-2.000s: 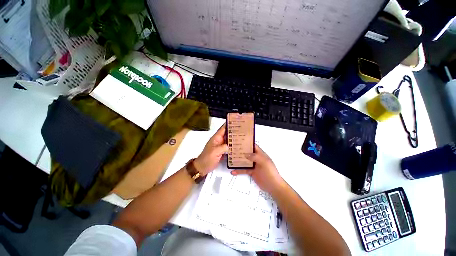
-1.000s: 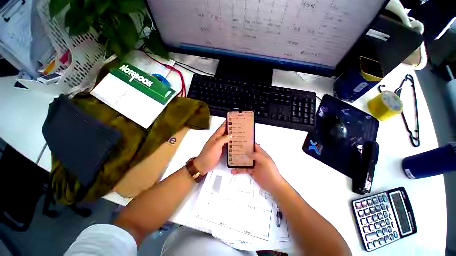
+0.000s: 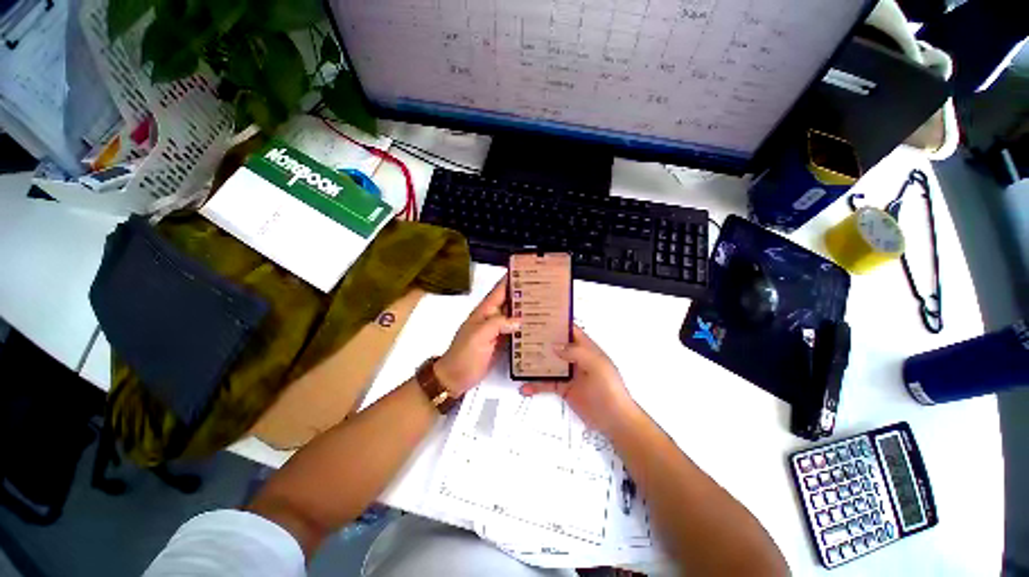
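Note:
A dark-edged smartphone point(image 3: 542, 316) with a lit screen showing a list is held upright over the desk, in front of the keyboard. My left hand point(image 3: 480, 344) grips its left edge, thumb at the screen's side. My right hand point(image 3: 592, 378) holds its lower right edge, thumb over the lower screen. White spec sheets point(image 3: 525, 468) with line drawings and tables lie flat below the phone, partly covered by my hands and forearms. A dark pen point(image 3: 629, 493) lies on the sheets near my right forearm.
Keyboard point(image 3: 575, 231) and monitor point(image 3: 598, 68) are ahead. Olive cloth point(image 3: 423, 257), dark folded cloth point(image 3: 169, 316), kraft card point(image 3: 327, 389) and notebook point(image 3: 299, 214) lie left. Mouse pad point(image 3: 733, 338), yellow roll point(image 3: 864, 239), calculator point(image 3: 863, 494) and navy bottle point(image 3: 965, 363) are right.
The list on the phone's screen looks different, and my left thumb has shifted slightly lower along its edge. Both hands still hold the phone in the same place.

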